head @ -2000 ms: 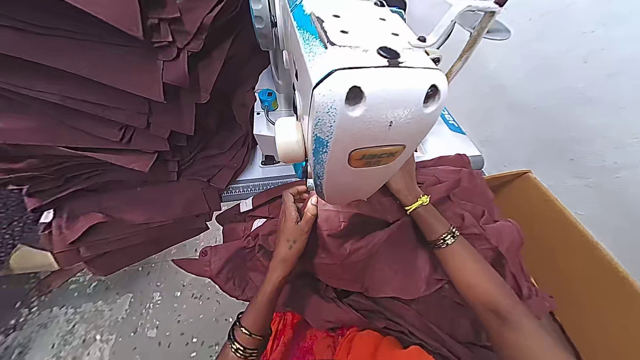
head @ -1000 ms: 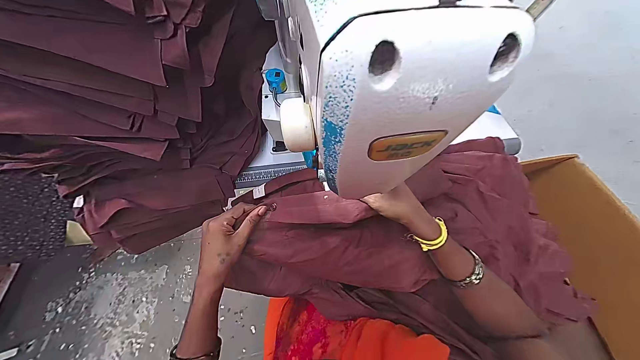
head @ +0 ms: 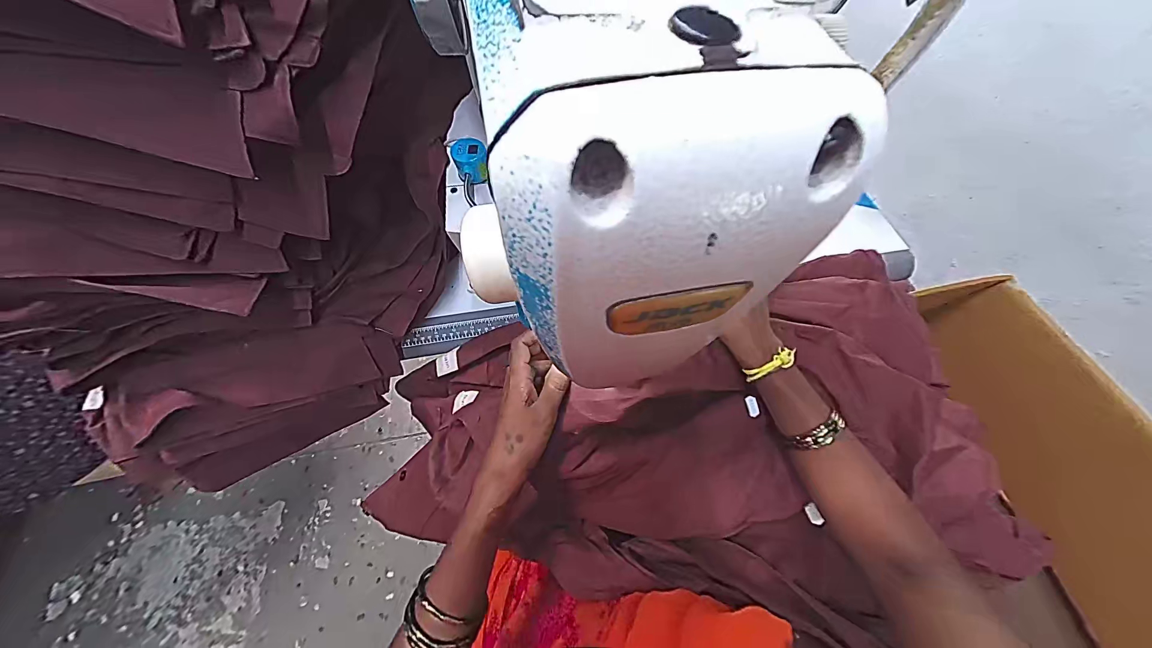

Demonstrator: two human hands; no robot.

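A white and blue Jack sewing machine head [head: 693, 207] fills the upper middle and hides the needle area. Maroon fabric [head: 675, 468] with small white labels lies beneath it and over my lap. My left hand [head: 529, 387] pinches the fabric's edge at the lower left of the machine head, thumb against the curled fingers. My right wrist, with a yellow band, runs under the head's right side; my right hand [head: 749, 326] shows only at its back part, its fingers hidden behind the machine.
A tall stack of maroon fabric pieces [head: 162, 216] stands at the left, beside the machine bed with a ruler strip [head: 459, 333]. An open cardboard box [head: 1062, 432] is at the right. Speckled grey floor [head: 198, 558] shows at lower left.
Between one second ago and now, my left hand has moved right, up to the machine head, and my right hand has gone further under it. The view has also shifted.
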